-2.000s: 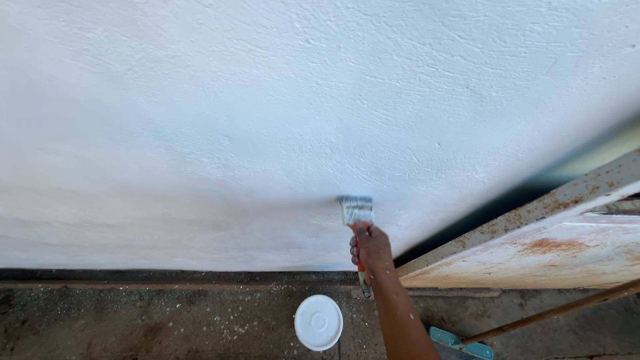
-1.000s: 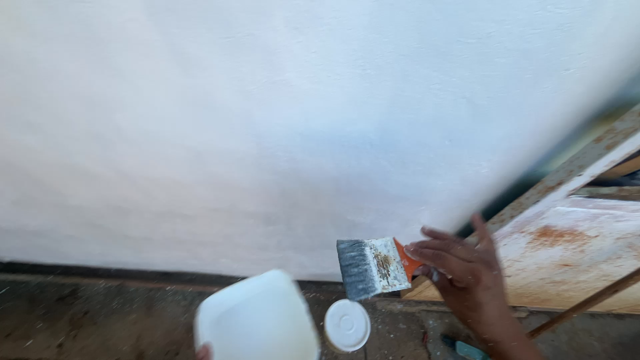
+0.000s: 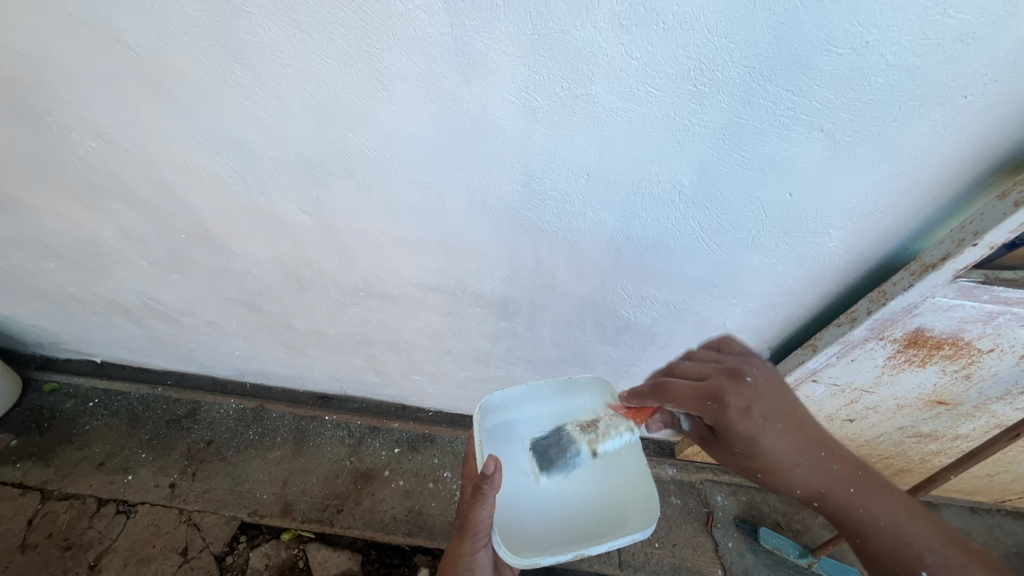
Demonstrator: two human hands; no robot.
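Observation:
My left hand [image 3: 478, 512] grips the left side of a square white plastic tub [image 3: 576, 512], thumb over its rim. In my right hand [image 3: 708, 392] is a flat paintbrush [image 3: 572, 442] with an orange handle. Its grey bristles are over the tub's inside, the ferrule spattered and slightly blurred; whether they touch the paint I cannot tell. Behind both stands a white textured wall [image 3: 448, 200], whose lower part looks duller in places. White specks dot my right hand and forearm.
A rusty white metal door or panel [image 3: 920, 384] leans at the right. Near it lie a wooden stick [image 3: 964, 458] and a light-blue brush or broom head [image 3: 792, 550]. A speckled concrete ledge [image 3: 240, 448] runs along the wall's foot, with broken paving [image 3: 96, 532] below. A whitish container [image 3: 6, 388] is at the left edge.
My right hand has brought the paintbrush off the wall and over the tub. The tub, absent from the oldest frame, has come up in my left hand. The round white lid is no longer visible.

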